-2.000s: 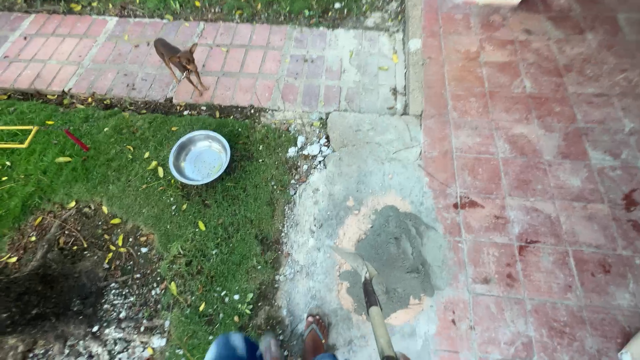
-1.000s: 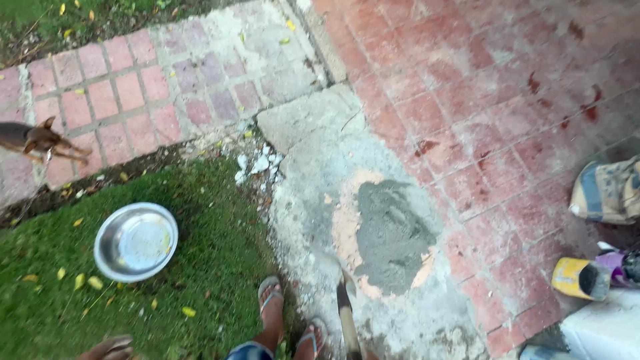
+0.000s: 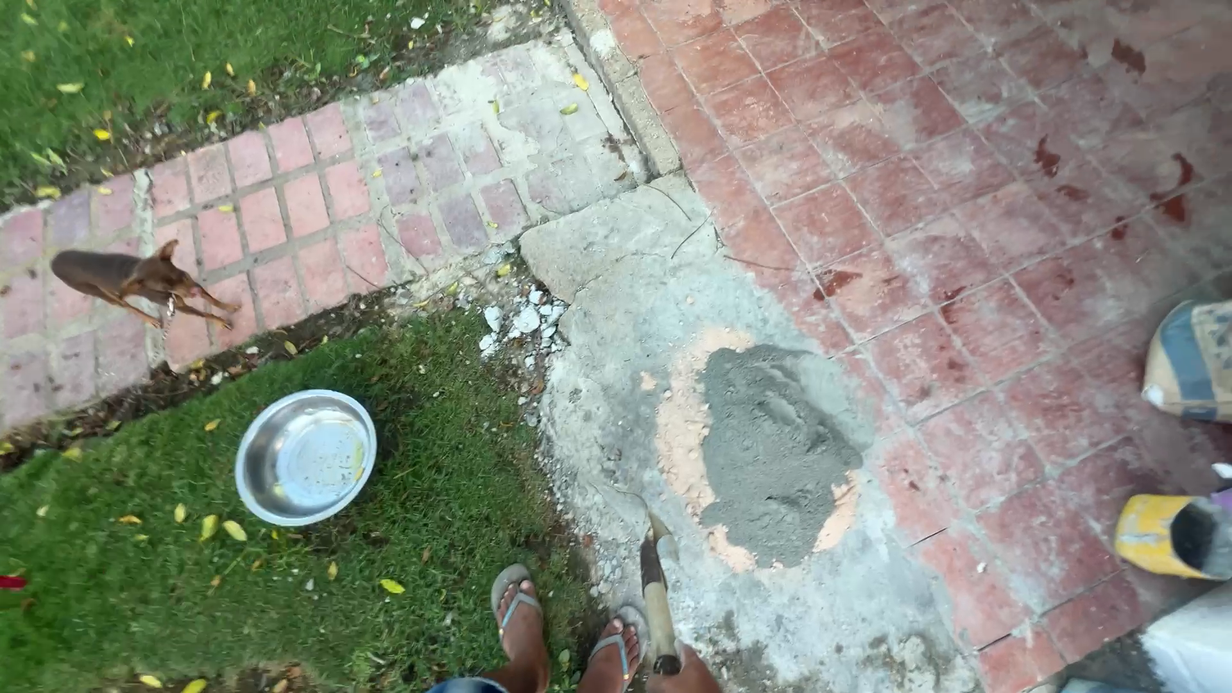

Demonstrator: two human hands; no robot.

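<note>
At the bottom edge of the head view, one of my hands [image 3: 683, 672], apparently the right, is closed around the handle of a shovel [image 3: 658, 606]. The shovel's blade points away from me and rests on the concrete, left of a pile of grey cement mix [image 3: 780, 452]. Pale orange sand [image 3: 683, 433] rims the pile, mostly on its left and lower sides. My left hand is out of view. A round metal basin [image 3: 306, 457], with a little water or residue in it, sits on the grass to the left.
A small brown dog [image 3: 130, 279] with a leash stands on the brick path [image 3: 279, 212]. Red tiles [image 3: 962, 289] lie right of the concrete. At the right edge are a sack [image 3: 1193, 361] and a yellow container [image 3: 1150, 534]. My sandalled feet [image 3: 520, 616] are beside the shovel.
The view has turned and shifted, bringing the sack and yellow container in. The shovel blade was at the pile's left edge two seconds ago and now rests apart from it, nearer my feet.
</note>
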